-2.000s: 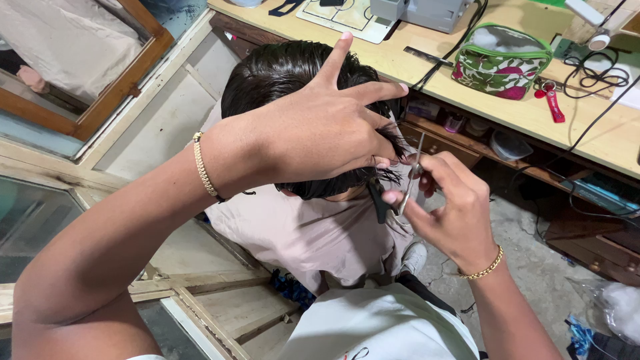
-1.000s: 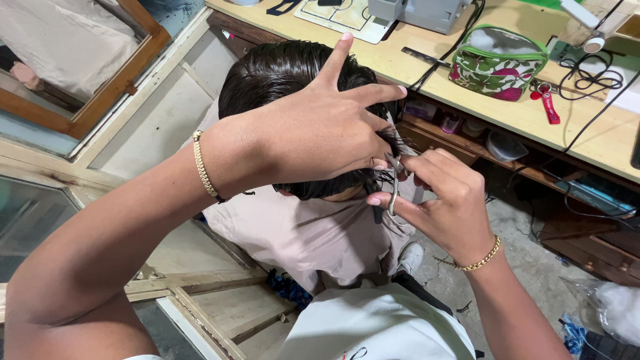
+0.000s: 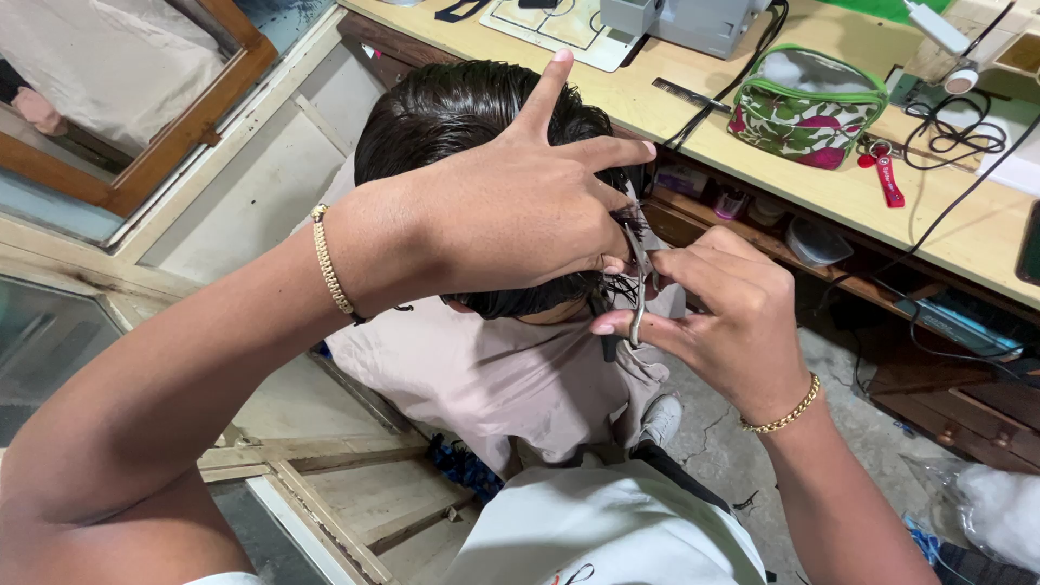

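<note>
A person with wet dark hair sits in front of me under a pale barber's cape. My left hand lies across the back of the head, two fingers spread, the lower ones closed on a lock of hair at the right side. My right hand holds metal hair scissors, thumb in the lower ring, blades pointing up along the lock beside my left fingers. A dark object, perhaps a comb, hangs below the left fingers, mostly hidden.
Beyond the head stands a wooden table with a floral zippered pouch, a red key strap, a flat comb, cables and a grey machine. A wood-framed mirror is at the upper left. A plastic bag lies lower right.
From two seconds ago, my right hand and the scissors have turned from slanting across the hair ends to nearly upright, closer to my left fingers. My left hand has stayed about where it was.
</note>
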